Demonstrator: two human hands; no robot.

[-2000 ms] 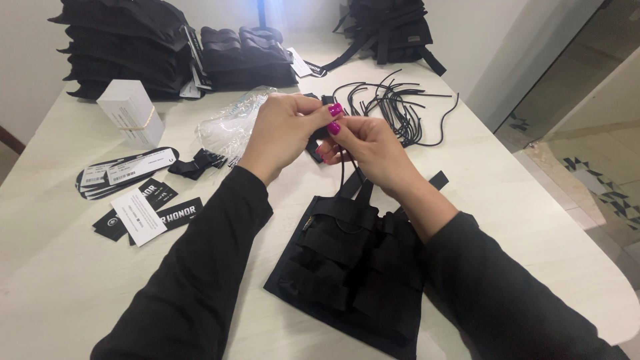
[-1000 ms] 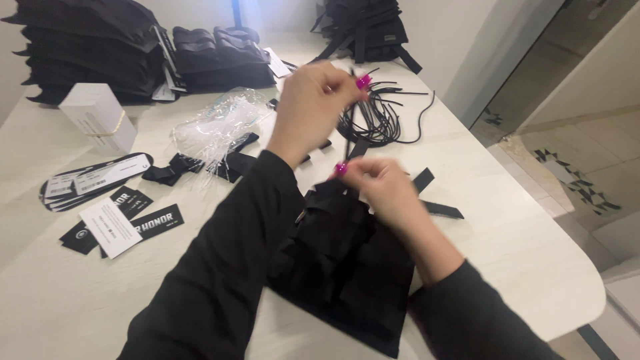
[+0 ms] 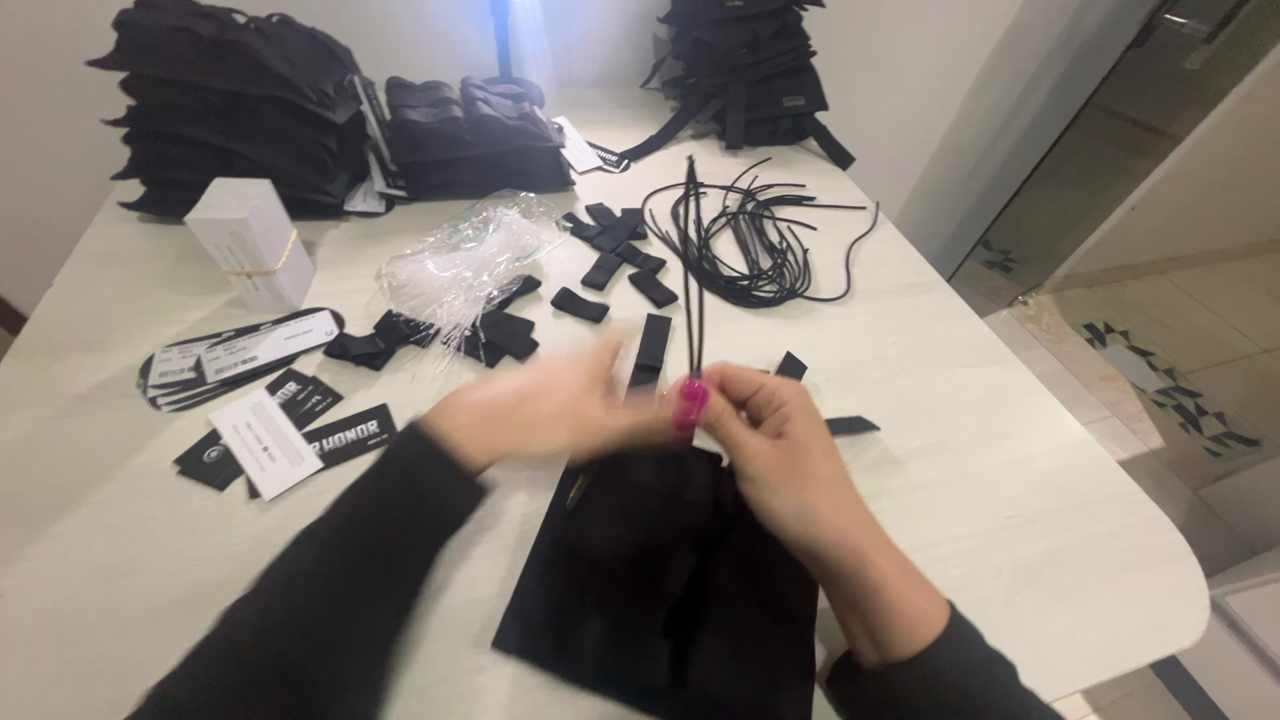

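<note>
Between the thumb and fingers of my right hand (image 3: 765, 430) a doubled black cord (image 3: 693, 270) is pinched, its loop rising straight up. My left hand (image 3: 560, 405) is blurred and reaches to the right hand's fingertips; whether it grips anything cannot be made out. Under both hands lies a black fabric pouch (image 3: 660, 580) with strap ends sticking out at its top. Behind the cord loop is a tangled bundle of black cords (image 3: 770, 250). Short black webbing pieces (image 3: 603, 270) lie to its left.
Stacked black fabric pouches (image 3: 240, 110) stand at the back left, more black gear (image 3: 750, 80) at the back right. A banded block of white cards (image 3: 250, 240), clear plastic fasteners (image 3: 470, 260), oval tags (image 3: 240, 355) and printed cards (image 3: 265, 440) lie on the left. The table edge (image 3: 1040, 360) runs along the right.
My left hand has come down from above the pouch to beside my right hand. The cord, stretched between the hands a second ago, now rises as a loop from my right hand.
</note>
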